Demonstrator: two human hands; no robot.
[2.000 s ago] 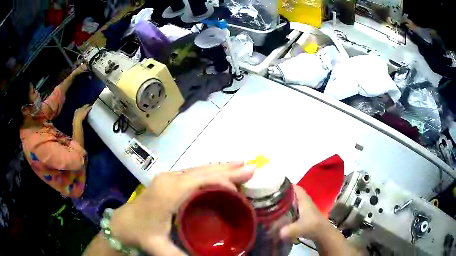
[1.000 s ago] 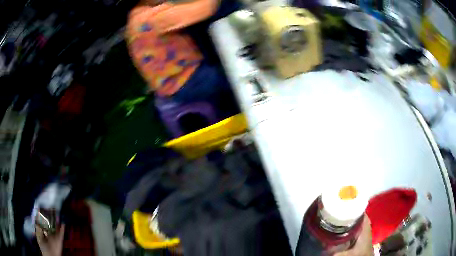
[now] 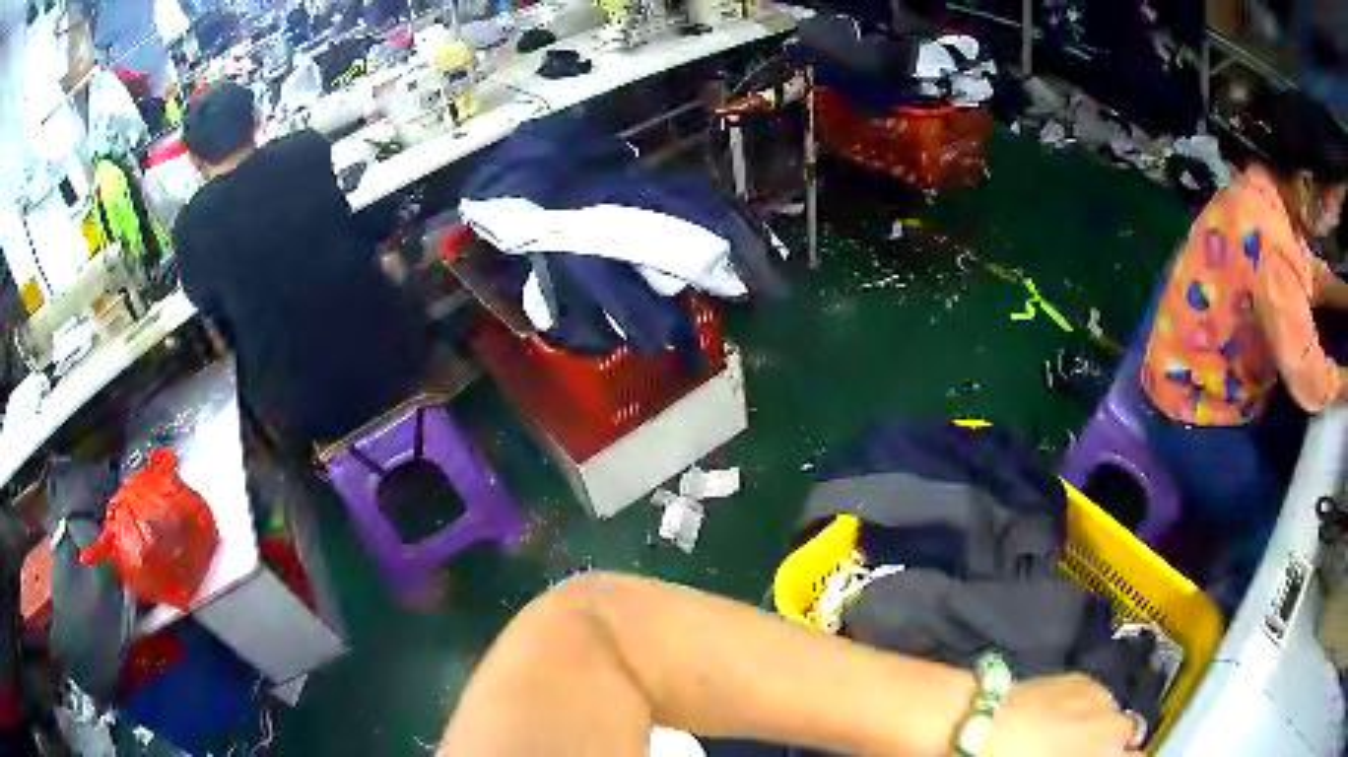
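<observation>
My left forearm, with a pale green beaded bracelet (image 3: pixel 982 707), crosses the bottom of the view towards the right. My left hand (image 3: pixel 1067 716) is at the bottom edge, partly cut off, in front of the yellow basket (image 3: pixel 1138 555). Its fingers look curled, but what is in them cannot be seen. Grey and navy garment pieces (image 3: pixel 946 518) are heaped in the basket. A small white rounded thing (image 3: pixel 674 744) shows at the bottom edge below my forearm; I cannot tell what it is. My right hand is out of view.
A white table edge (image 3: pixel 1283 606) is at the right. A person in orange (image 3: pixel 1220 303) sits beyond it. A person in black (image 3: pixel 303 281) is at the left near a purple stool (image 3: pixel 421 496). Red crates (image 3: pixel 621 388) with navy and white pieces stand on the green floor (image 3: pixel 872 333).
The view has swung left, away from the tabletop. The dark red flask, its cup, the red cloth and my right hand have gone out of sight. My left arm now reaches across to the right.
</observation>
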